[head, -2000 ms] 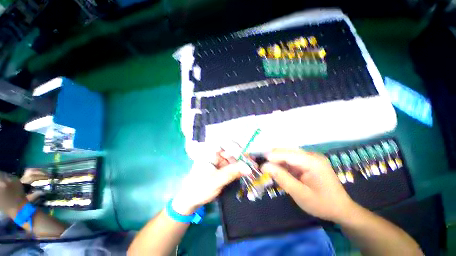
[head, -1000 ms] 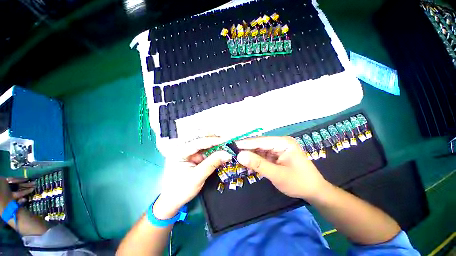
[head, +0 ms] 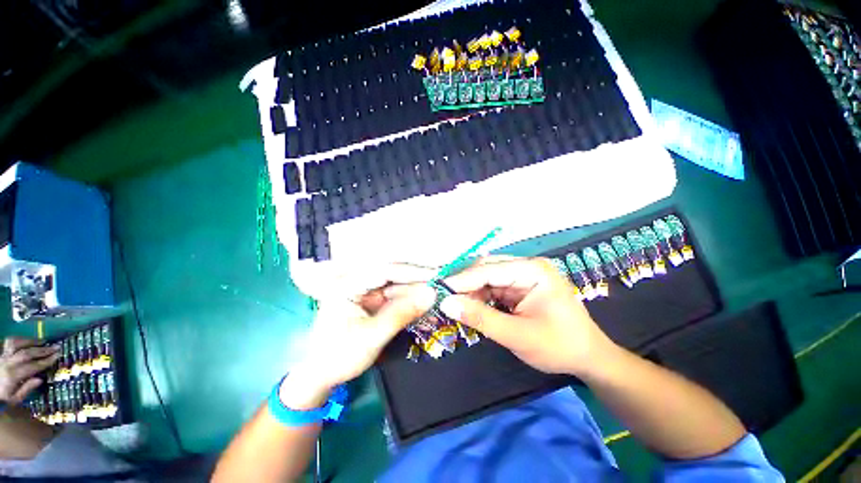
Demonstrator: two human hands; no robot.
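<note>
My left hand (head: 363, 325), with a blue wrist strap (head: 307, 404), holds a green board panel (head: 467, 253) whose thin edge strip sticks up to the right between my hands. Wires with yellow-and-white ends (head: 436, 341) hang below my fingers. My right hand (head: 529, 316) pinches a small black part (head: 444, 289) against the panel; the fingertips hide most of it. Both hands are close together over the left part of a black work tray (head: 529, 377). A row of small circuit boards (head: 618, 253) lies along its upper right side.
Black parts (head: 396, 179) lie in rows on a white sheet (head: 529, 208), with another board panel (head: 481, 91) on top. A pale blue slip (head: 699, 140) and black stacked trays (head: 784, 141) are right. At left are a blue machine (head: 61, 245) and another person's hand (head: 24, 370) by a tray.
The edge strip between my hands now points more steeply up to the right. Both hands stay together in nearly the same place. The other person's hand at left has shifted slightly.
</note>
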